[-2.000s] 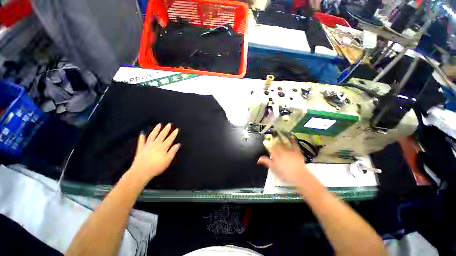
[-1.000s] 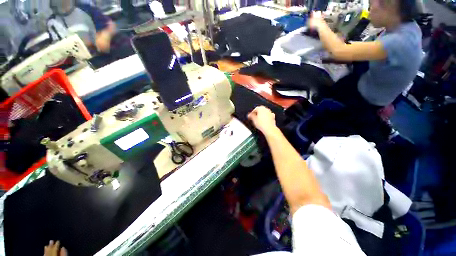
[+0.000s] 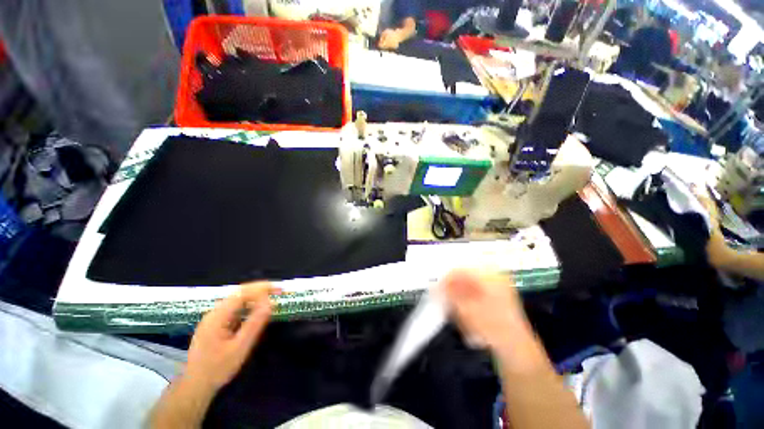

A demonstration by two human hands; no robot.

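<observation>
A large black fabric piece (image 3: 226, 214) lies flat on the white machine table, its right part under the needle area of the cream sewing machine (image 3: 528, 197). My right hand (image 3: 482, 306) is blurred at the table's front edge and holds a blurred white fabric piece (image 3: 410, 339) that hangs down to the left over my lap. My left hand (image 3: 230, 331) is at the front edge to the left, fingers apart and curved, with nothing seen in it. Black-handled scissors (image 3: 446, 221) rest under the machine arm.
A red plastic basket (image 3: 264, 126) with black pieces stands behind the table. A dark phone-like box (image 3: 557, 113) stands above the machine's right end. White pieces (image 3: 641, 390) are heaped at the lower right. Another person's arm (image 3: 733, 255) shows at the right edge.
The view has swung back left to the table. My right hand has come back from the right side with the white piece. My left hand has moved off the black fabric to the front edge.
</observation>
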